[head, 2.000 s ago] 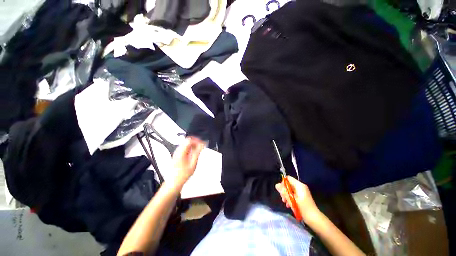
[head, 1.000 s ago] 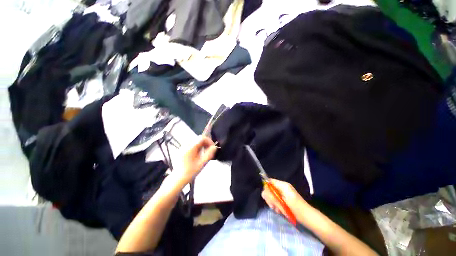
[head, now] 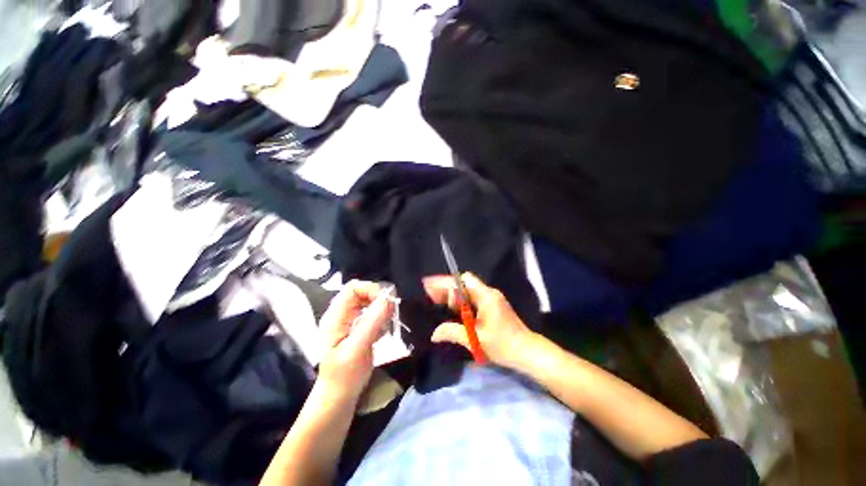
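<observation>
A dark navy or black garment lies bunched in front of me. My right hand holds scissors with orange-red handles, their silver blades pointing up and away over the garment. The scissors' exact opening is blurred. My left hand is left of the garment, thumb and fingers pinched together on a small white thing, blurred, perhaps a thread or tag. Both hands are close together near my body, not touching.
A large black garment with a round gold button lies at the right, over navy cloth. Dark clothes are heaped at the left. Grey-green cloth lies behind. Clear plastic and a dark basket are at the right.
My right hand has moved in toward my left hand and turned, still holding the scissors. My left hand holds a small white thing close to my body. The view has shifted.
</observation>
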